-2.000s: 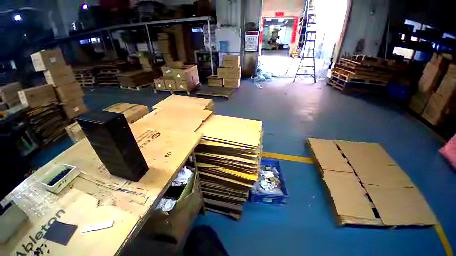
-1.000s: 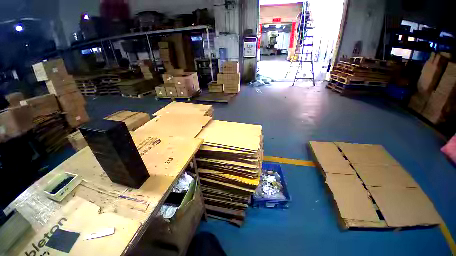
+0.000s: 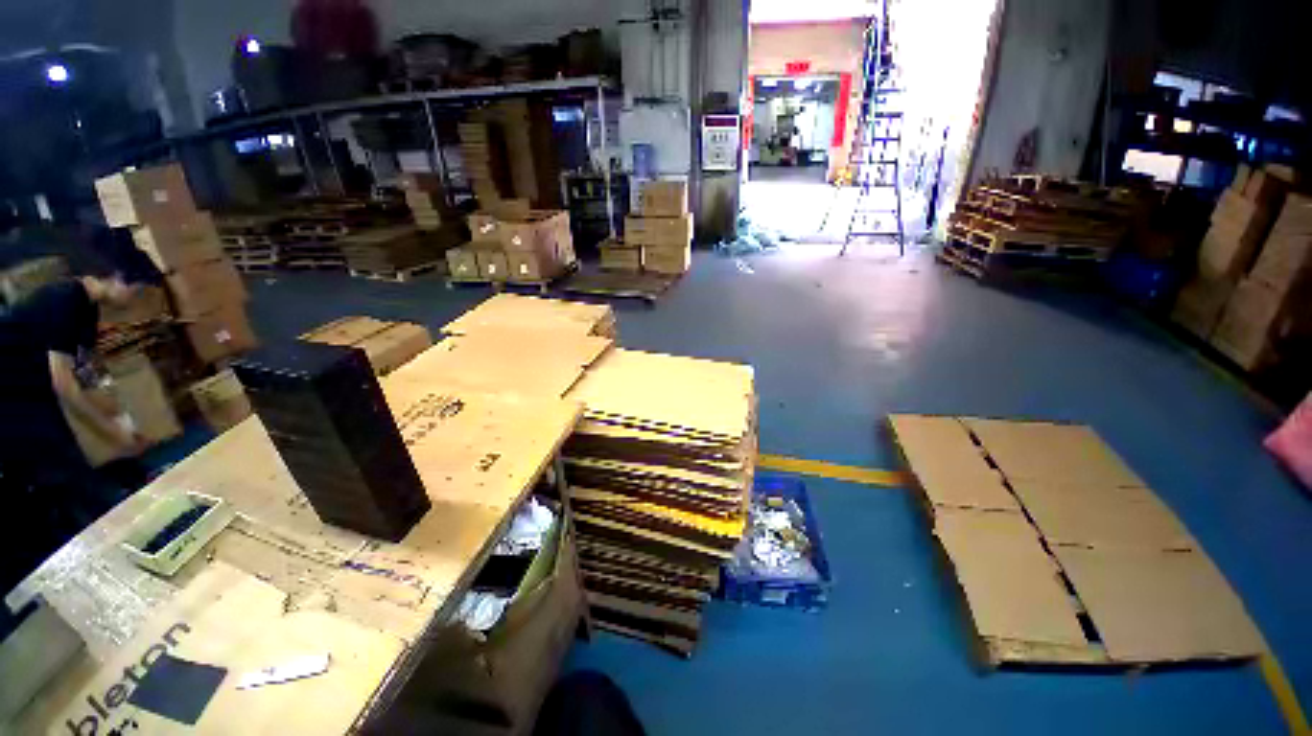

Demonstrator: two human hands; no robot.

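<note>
Neither of my hands is in view. Nearest in front of me is the bench with its tan cardboard cover, printed with dark letters at the lower left. A tall black block, perhaps stacked black boxes, stands upright on it. A pale-rimmed small parts tray with dark contents sits left of the block. A dark flat square and a thin white strip lie near the print. Shiny clear plastic lies at the bench's left side.
A person in dark clothes bends at the far left. Flattened cartons stand at the bench end beside a blue crate. An open waste carton sits under the bench edge. Palletised cardboard lies on the floor at right. A stepladder stands in the doorway.
A person has come into view at the far left, behind the bench. The view has shifted slightly. The things on the bench have not visibly moved.
</note>
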